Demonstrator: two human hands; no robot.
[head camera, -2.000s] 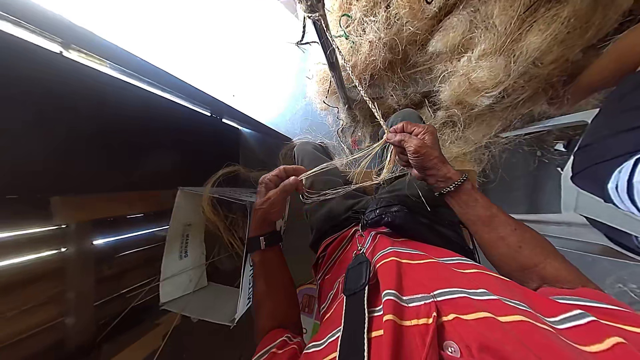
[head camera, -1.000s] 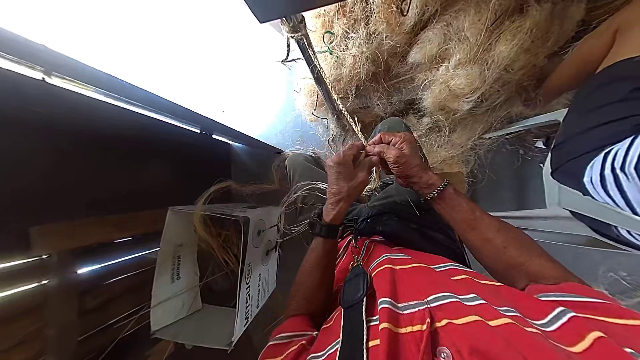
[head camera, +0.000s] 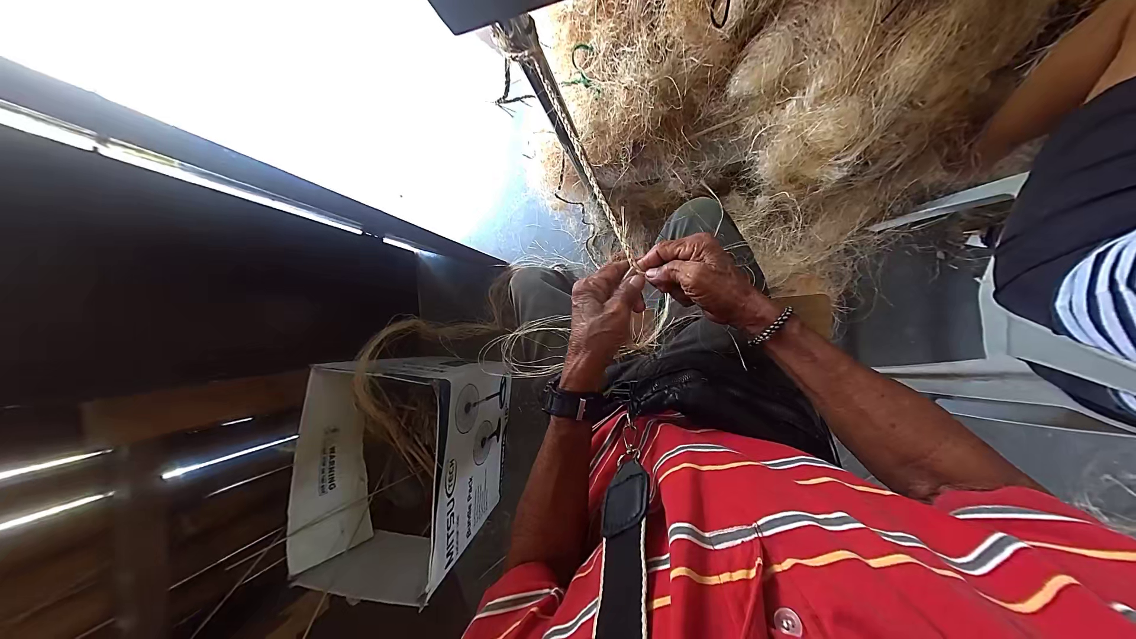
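Note:
A braided cord of pale plant fiber (head camera: 581, 146) runs down from the end of a dark bar (head camera: 555, 106) to my fingertips. My left hand (head camera: 603, 315), with a dark watch on its wrist, pinches the cord's lower end. Touching it from the right, my right hand (head camera: 706, 280), with a braided bracelet, grips the same spot between thumb and fingers. Loose fiber strands (head camera: 532, 342) loop out left of my left hand, and more hang below both hands over my lap. The exact crossing of strands is hidden by my fingers.
An open cardboard box (head camera: 333, 488) holding loose fibers (head camera: 404, 426) stands at the lower left. Heaped raw fiber (head camera: 825, 106) fills the upper right. Another person in dark and striped clothing (head camera: 1065, 204) sits at the right by a pale plastic chair (head camera: 1029, 328).
My hands were apart with strands stretched between them two seconds ago; they have come together at the cord's lower end. Since one second ago they have stayed close together there.

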